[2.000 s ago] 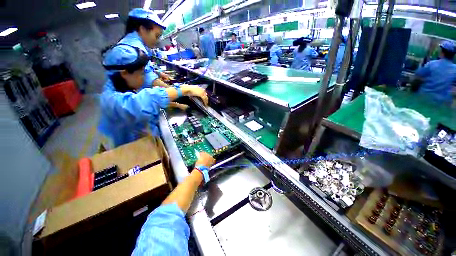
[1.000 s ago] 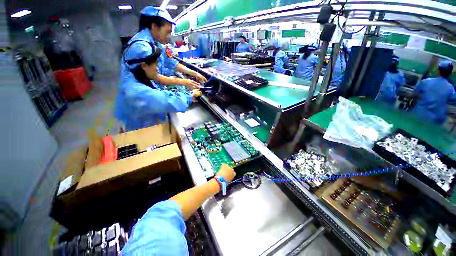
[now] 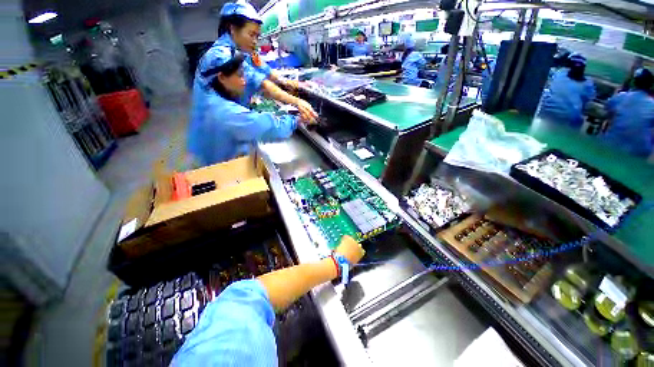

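Observation:
A large green circuit board [image 3: 326, 192] lies on the conveyor line, with grey square blocks and small coloured parts on it. My left hand [image 3: 349, 251] is at the board's near edge, its fingers curled down on it; the fingertips are hidden. A light-blue wrist strap [image 3: 343, 268] is on that wrist, and a bright blue coiled cord [image 3: 495, 262] runs from it to the right. My right hand is out of the picture.
An open cardboard carton [image 3: 208, 209] and a tray of black components [image 3: 154, 312] are at left. At right are silver-white parts [image 3: 434, 203], a cardboard tray of copper-brown parts [image 3: 459, 244] and yellow-green discs [image 3: 566, 294]. Two people in blue reach over the line ahead.
The view has turned left and shifted. The board and my left hand have come nearer along the conveyor, over the handwheel seen before. A white sheet's corner now shows at the bottom.

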